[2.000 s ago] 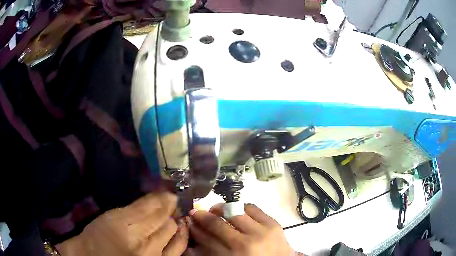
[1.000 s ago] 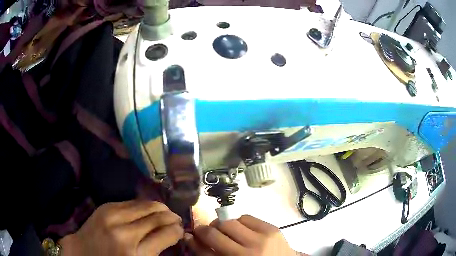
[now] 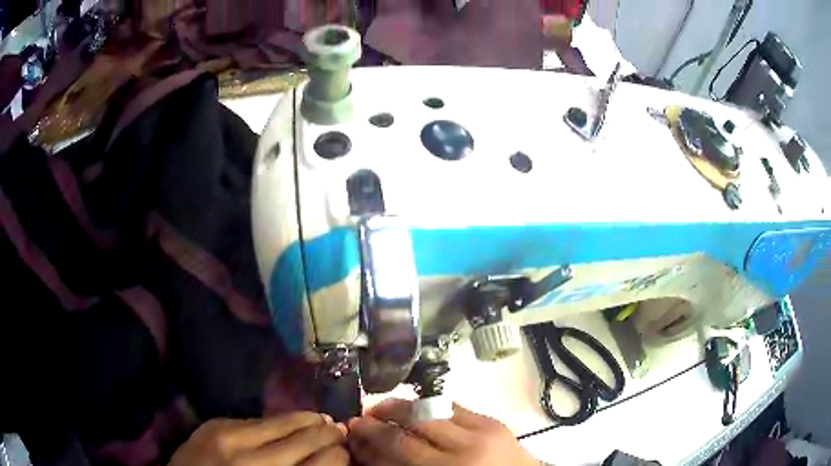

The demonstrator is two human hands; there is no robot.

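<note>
Black cloth with maroon strips (image 3: 118, 264) lies left of the white sewing machine head (image 3: 510, 182) and runs to the needle area. My left hand (image 3: 269, 440) and my right hand (image 3: 437, 439) are at the bottom edge, partly cut off, fingertips close together below the shiny take-up lever guard (image 3: 390, 305). My left fingers are pinched at the cloth edge. My right fingers are bent beside them, behind the pale tension knob; what they hold is hidden. The needle and presser foot are hidden.
Black-handled shears (image 3: 576, 373) lie under the machine arm, with a grey and yellow tool (image 3: 627, 337) beside them. Small dark snips (image 3: 729, 378) lie at the bed's right end. Maroon cloth (image 3: 446, 35) is piled behind the machine. A blue panel (image 3: 791, 262) is at right.
The machine appears lower in the picture, as the view has shifted. Both hands sit lower and more cut off. They remain close together at the needle area.
</note>
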